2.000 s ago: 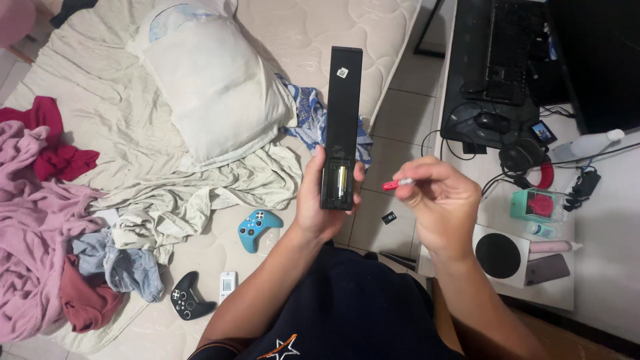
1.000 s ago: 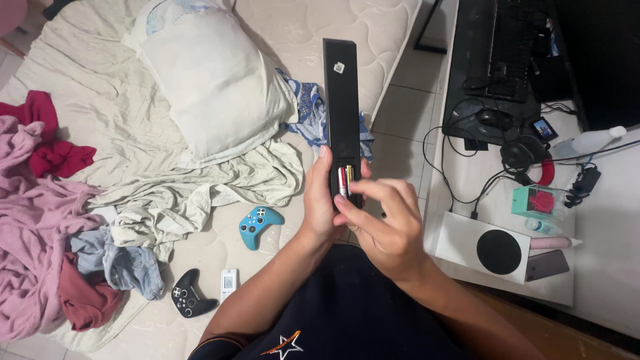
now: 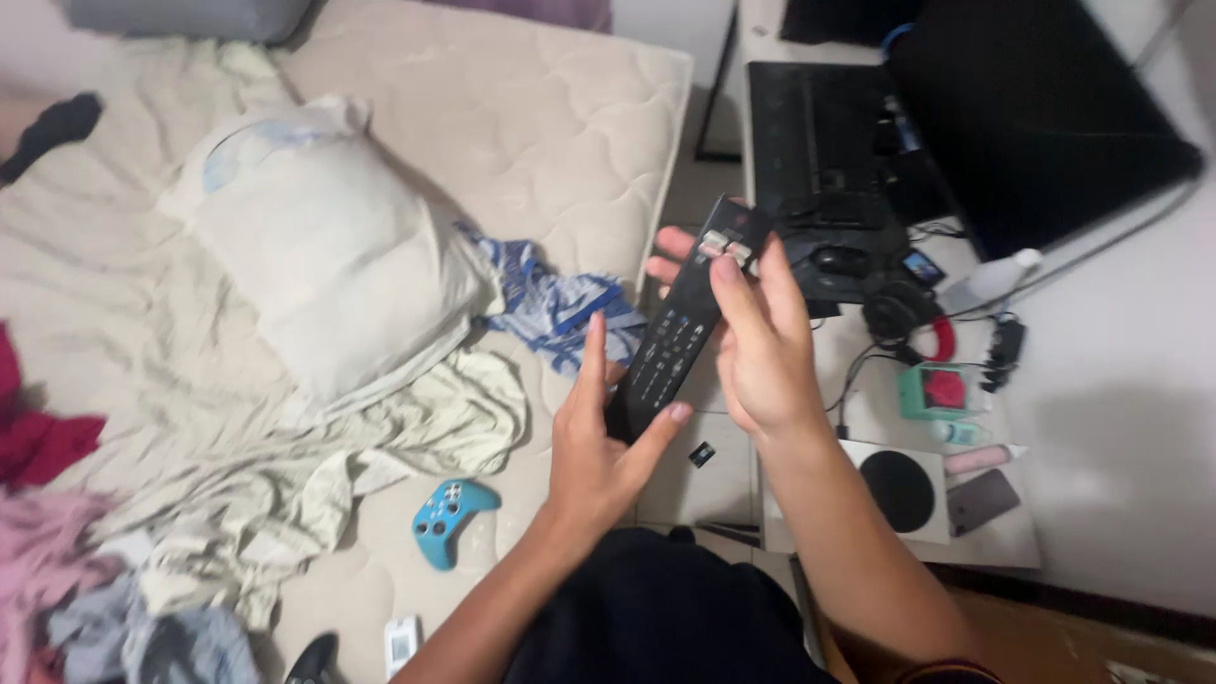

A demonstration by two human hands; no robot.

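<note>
A black remote control [image 3: 676,332] is held in front of my body, tilted, with its button side facing up. My right hand [image 3: 765,332] grips its upper end, the thumb lying near the light-coloured buttons and fingers behind it. At the lower end my left hand [image 3: 603,446] is spread around the remote, thumb on one side and fingers on the other. The back of the remote, with its battery compartment, is hidden from view.
On the bed lie a white pillow [image 3: 323,266], a blue game controller [image 3: 454,518], a small white device [image 3: 402,646] and crumpled clothes. The desk at right holds a monitor [image 3: 1045,114], headphones [image 3: 898,309], a white game console [image 3: 898,489] and a phone [image 3: 983,502].
The remote has been turned over from its open battery compartment to its button side, and tilted. My right hand has moved from the batteries to the remote's upper end. The view has shifted.
</note>
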